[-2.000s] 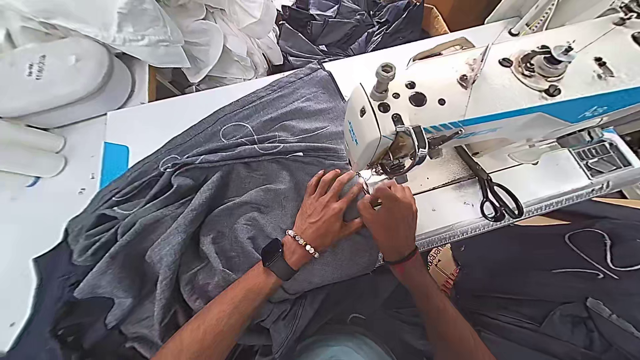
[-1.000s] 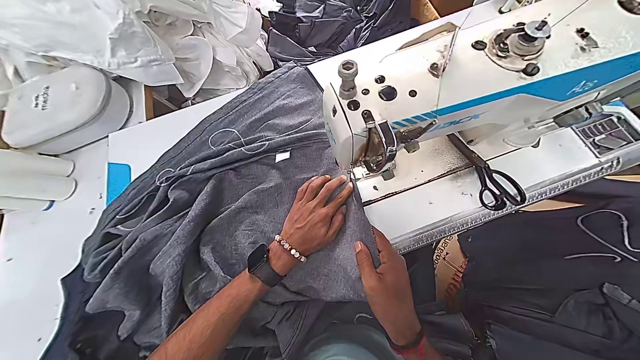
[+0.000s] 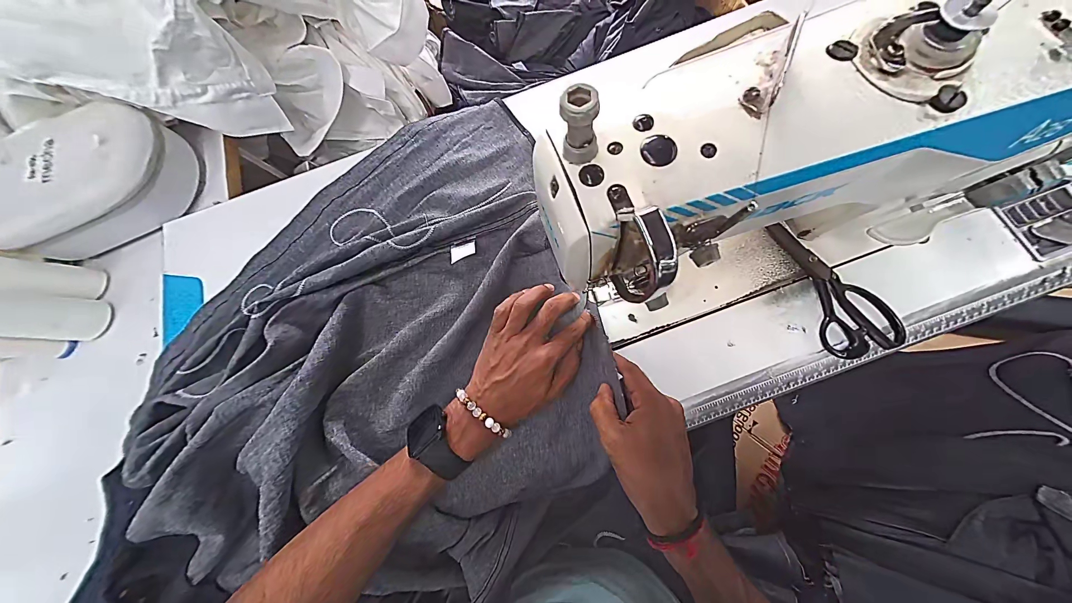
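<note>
Dark grey fabric (image 3: 402, 335) with a small white tag and a loose drawcord-like thread spreads over the white sewing table, its right edge at the presser foot (image 3: 599, 293) of a white and blue sewing machine (image 3: 804, 151). My left hand (image 3: 528, 360) lies flat on the cloth just left of the foot, fingers near the needle area. Lower right, my right hand (image 3: 649, 444) pinches the fabric edge between thumb and fingers. The needle is hidden behind the machine's head parts.
Black-handled scissors (image 3: 854, 310) lie on the machine bed, by a measuring scale (image 3: 754, 394) along its front edge. White cloth pieces (image 3: 335, 75) pile up at the back left, near a white lidded container (image 3: 75, 176) and thread cones (image 3: 50, 318). Dark fabric (image 3: 904, 469) fills the lower right.
My right hand has moved from beside the presser foot down along the fabric edge. My left hand remains on the cloth near the foot. The white tag shows more fully.
</note>
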